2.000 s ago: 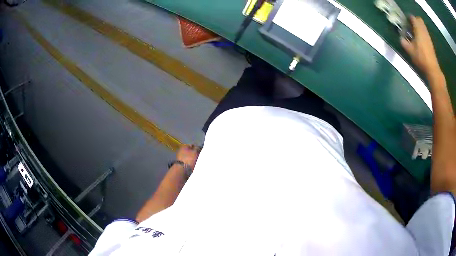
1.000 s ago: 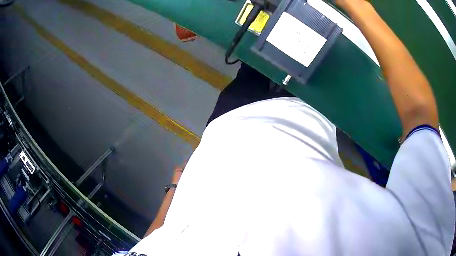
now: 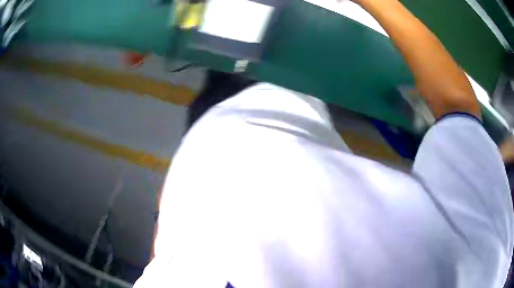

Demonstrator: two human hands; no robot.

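Note:
The dark grey box (image 3: 266,35) with a white label on top, likely the soldering station, stands on the green bench at upper centre, blurred. A yellow label (image 3: 190,15) is at its left. My right forearm reaches up over the bench, and my right hand is cut off by the top edge. My left hand is hidden beyond my white shirt; only a sliver of the arm shows at its left side. What either hand holds cannot be seen.
A blurred pale block (image 3: 416,107) lies on the bench beside my right forearm. White strips (image 3: 360,17) run along the bench. A blue thing (image 3: 394,138) is under its edge. Dark equipment (image 3: 34,264) is at lower left. Skin of another person (image 3: 508,149) shows at the right edge.
The view has swung, so the grey box sits further left. My right hand, earlier on a pale part at the bench and then at the top edge, has gone out of view. My left hand has become hidden.

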